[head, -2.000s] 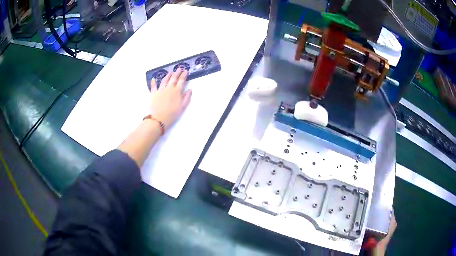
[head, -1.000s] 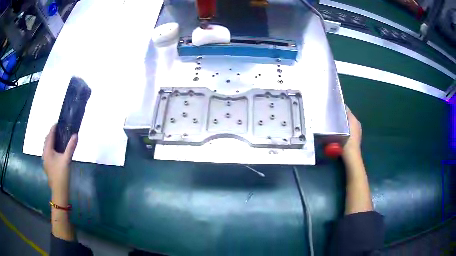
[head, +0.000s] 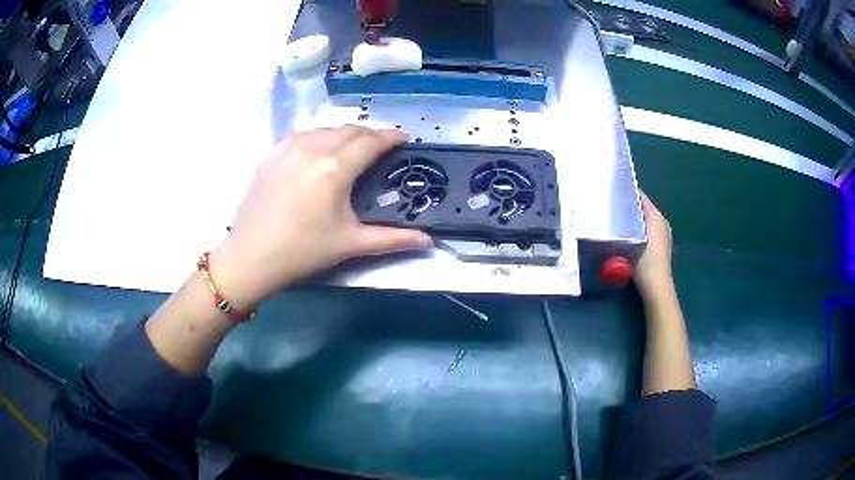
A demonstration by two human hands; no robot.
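My left hand (head: pixel 314 202) grips the left part of a black fan shroud (head: pixel 459 192). Two round fans show; the shroud's left end is hidden under my hand. The shroud lies on or just over the silver fixture plate (head: pixel 506 253), whose front right edge shows below it; I cannot tell if it is fully seated. My right hand (head: pixel 654 248) is at the machine's front right corner, beside the red push button (head: pixel 616 271). Its fingers are mostly hidden behind the machine's side, so its hold cannot be told.
Behind the fixture are a blue slide rail (head: pixel 441 86), a white pad (head: pixel 387 56) under the red syringe (head: pixel 375 11), and a white round lid (head: pixel 306 53). A white sheet (head: pixel 141 159) lies left. A thin stick (head: pixel 467 307) and grey cable (head: pixel 562 375) lie in front.
My left hand has carried the shroud from the white sheet rightwards to the fixture plate and turned it lengthwise along the plate. My right hand has stayed at the machine corner.
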